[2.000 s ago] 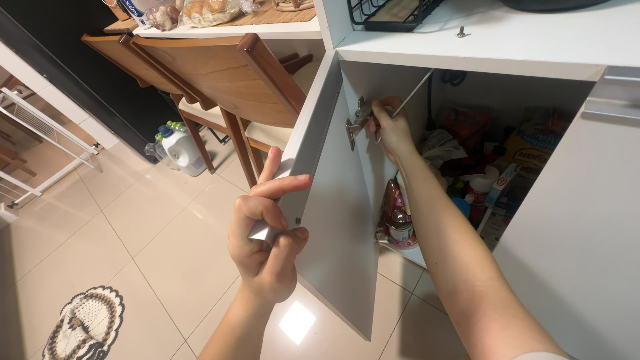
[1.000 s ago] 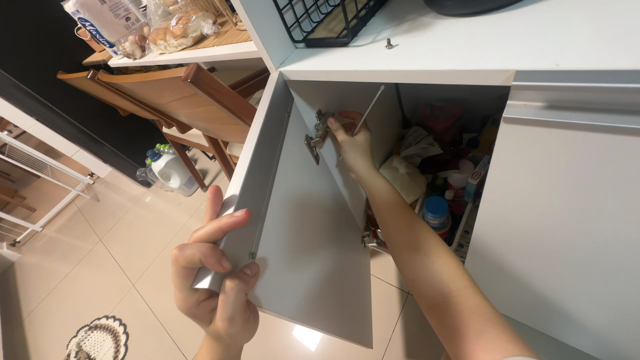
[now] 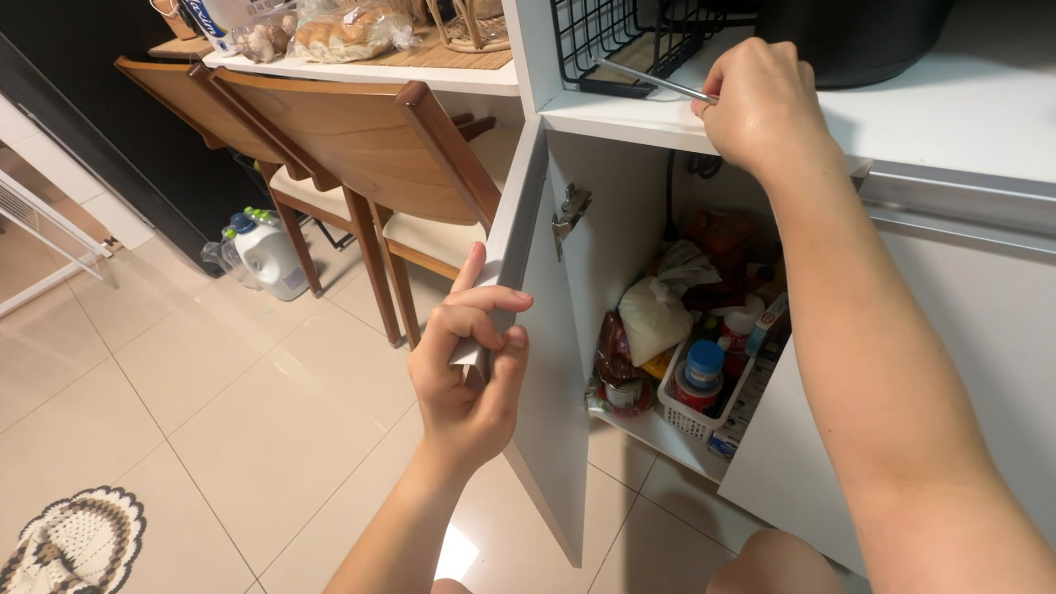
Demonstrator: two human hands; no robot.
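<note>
My left hand (image 3: 470,363) grips the edge of the open white cabinet door (image 3: 549,396), its thumb and fingers around the metal edge strip. A metal hinge (image 3: 571,216) is at the top of the door's inner side. My right hand (image 3: 763,107) is over the front edge of the white countertop (image 3: 899,124), closed on a thin metal rod-like tool (image 3: 656,81) that points left toward a black wire basket (image 3: 619,49). The tool's other end is hidden in the hand.
Inside the cabinet are a white plastic basket (image 3: 685,417), a blue-lidded jar (image 3: 704,363) and a tied bag (image 3: 652,318). Wooden chairs (image 3: 355,148) stand left of the door. A black appliance (image 3: 850,41) sits on the counter. A crocheted mat (image 3: 82,536) lies on the floor.
My right hand has moved from the hinge inside the cabinet up to the countertop, still with the tool. The small metal piece seen earlier on the counter no longer shows. My left hand stays on the door.
</note>
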